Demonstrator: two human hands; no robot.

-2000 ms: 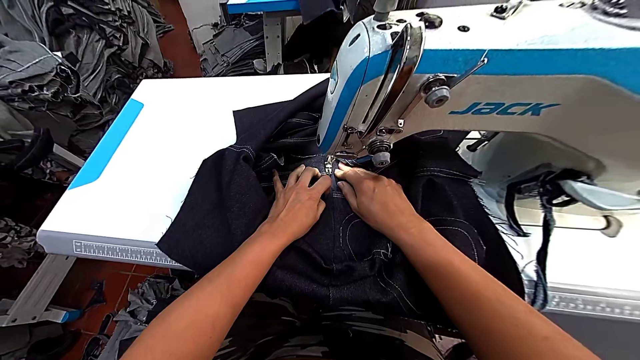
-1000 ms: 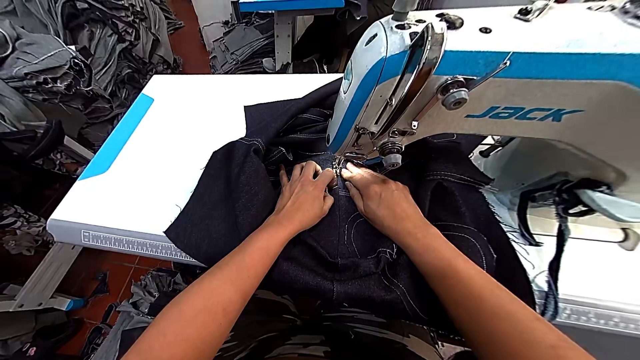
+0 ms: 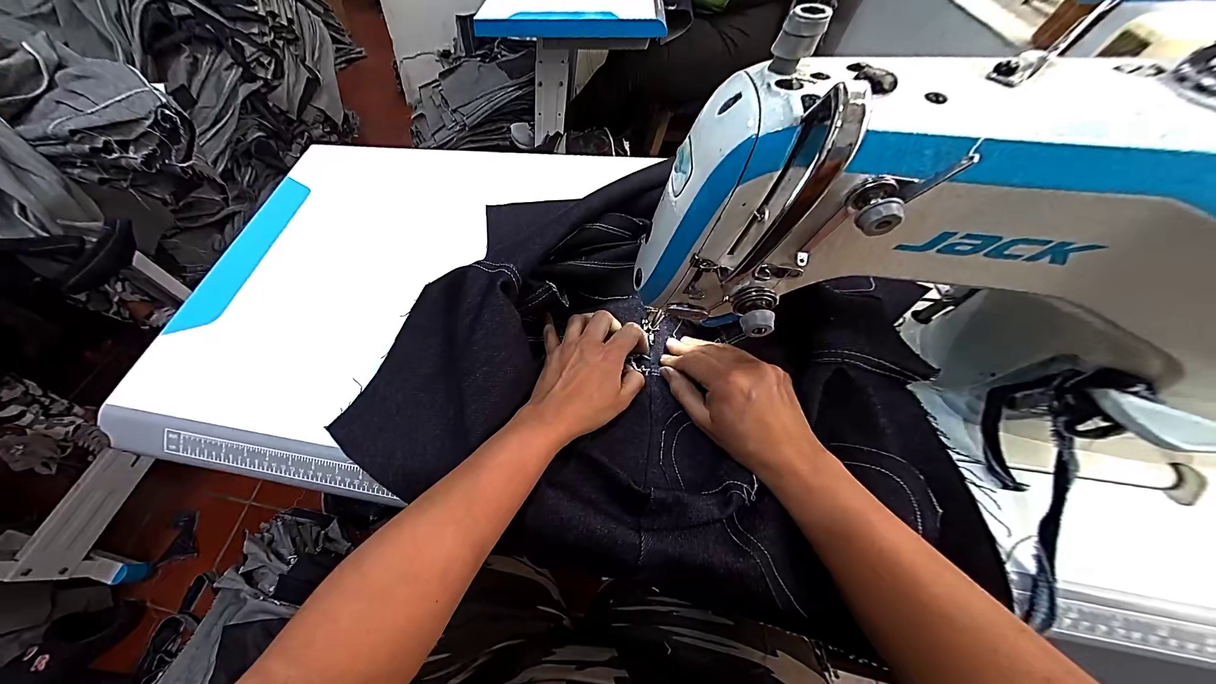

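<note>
Dark denim trousers (image 3: 608,494) with pale topstitching lie bunched under the head of a white and blue Jack sewing machine (image 3: 997,190). My left hand (image 3: 591,369) presses on the denim just left of the presser foot (image 3: 652,323), its fingers bent. On the right of the foot, my right hand (image 3: 731,385) rests on the same cloth with its fingertips close to the seam. A narrow strip of denim shows between both hands. The needle tip is too small to make out.
The white machine table (image 3: 380,237) has a printed ruler along its front edge. Heaped grey garments (image 3: 85,123) lie at the left. A dark fabric strip (image 3: 1054,513) hangs at the right. Behind stands another table (image 3: 570,21) beside stacked cloth (image 3: 480,100).
My hands stay beside the presser foot on the denim. The fingers have shifted slightly, and more cloth shows between them than one second ago.
</note>
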